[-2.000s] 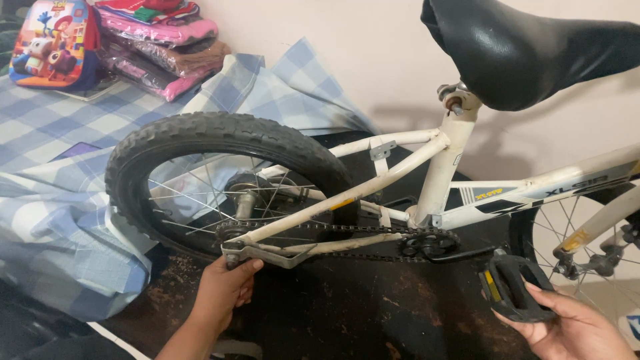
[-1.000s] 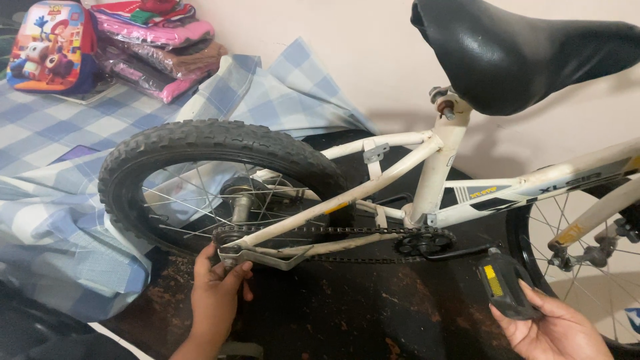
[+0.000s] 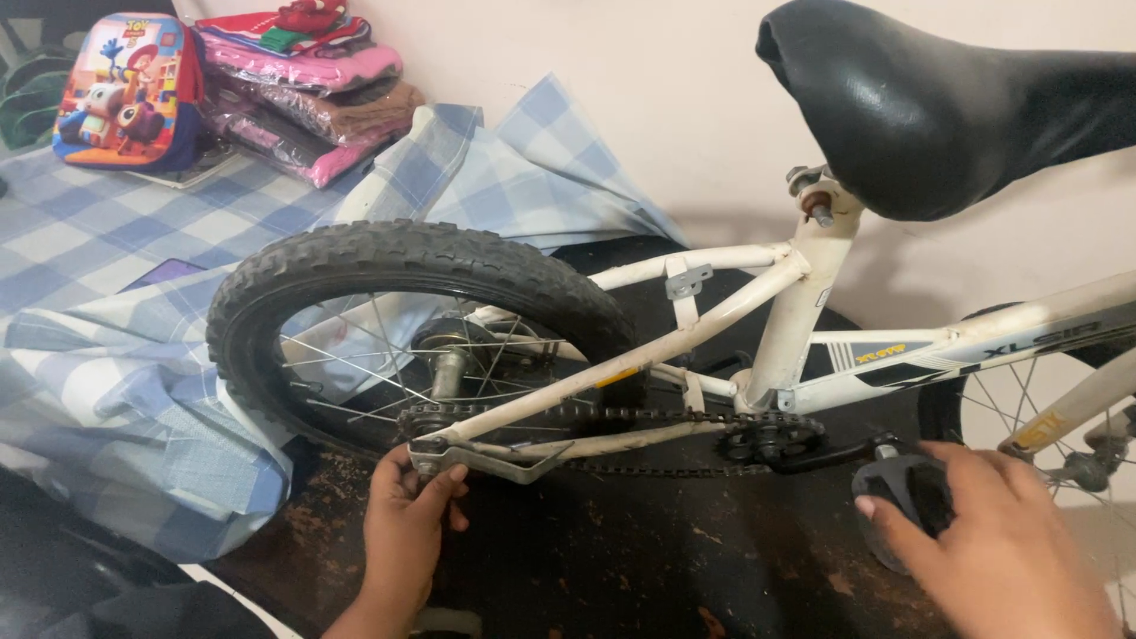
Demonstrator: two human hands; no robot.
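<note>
A small white bicycle frame [image 3: 621,355] with a black saddle [image 3: 932,106] stands across the view. My left hand [image 3: 422,510] is at the rear axle end, its thumb and fingers pinching the metal bracket [image 3: 510,466] there. Inside the frame's rear triangle is the rear wheel's knobby tyre [image 3: 399,257]. The chain [image 3: 657,470] runs from the rear sprocket to the chainring [image 3: 768,442]. At the end of the crank arm [image 3: 830,454], my right hand [image 3: 994,524] holds the black pedal [image 3: 896,506], thumb on its near side. Part of the pedal is hidden by the fingers.
The bicycle is on a dark, worn tabletop [image 3: 568,568]. A blue-and-white checked cloth [image 3: 133,390] lies bunched by the rear wheel. Behind it are a cartoon backpack [image 3: 133,98] and plastic-wrapped folded clothes [image 3: 311,89]. The front wheel [image 3: 985,399] is at the right, a pale wall behind.
The pedal has turned about its axle, and my right hand's grip on it has shifted to its upper right. My left hand stays at the rear axle.
</note>
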